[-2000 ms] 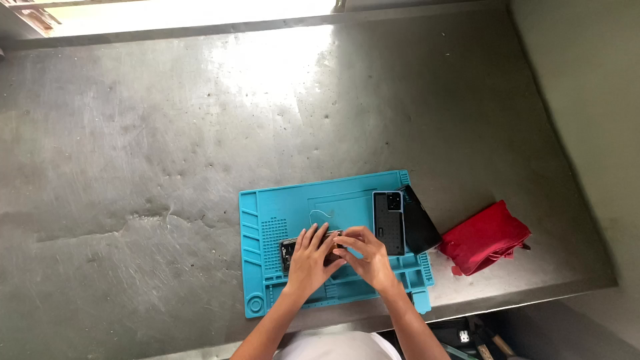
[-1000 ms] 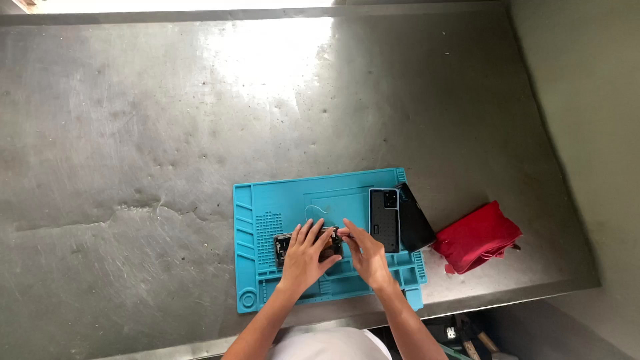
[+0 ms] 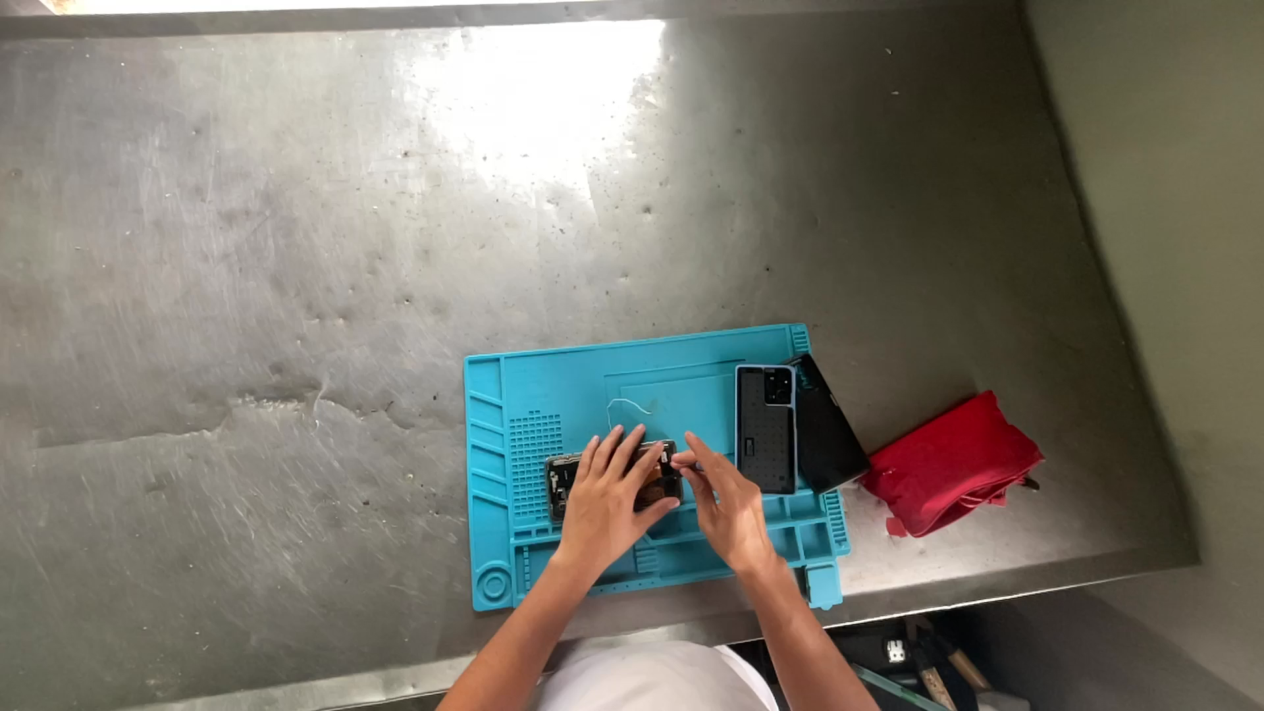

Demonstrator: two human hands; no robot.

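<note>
An opened smartphone body (image 3: pixel 561 484) with its inner parts showing lies sideways on a blue silicone repair mat (image 3: pixel 553 380). My left hand (image 3: pixel 607 494) rests across it with fingers spread, pressing or steadying it, and covers its middle. At the phone's right end is my right hand (image 3: pixel 723 499), thumb and index finger close to its edge; whether something small is between them cannot be told. A thin white wire (image 3: pixel 626 401) curves just above the phone. To the right stands upright in view a phone back cover (image 3: pixel 765 430), beside a black flat panel (image 3: pixel 829 430).
The mat lies near the front edge of a worn metal table (image 3: pixel 296 247). A red cloth pouch (image 3: pixel 953 464) sits right of the black panel. Below the table edge at the lower right are tools with wooden handles (image 3: pixel 933 681). A wall bounds the right side.
My right hand's fingers have opened out a little at the phone's right end. My left hand stays on the phone.
</note>
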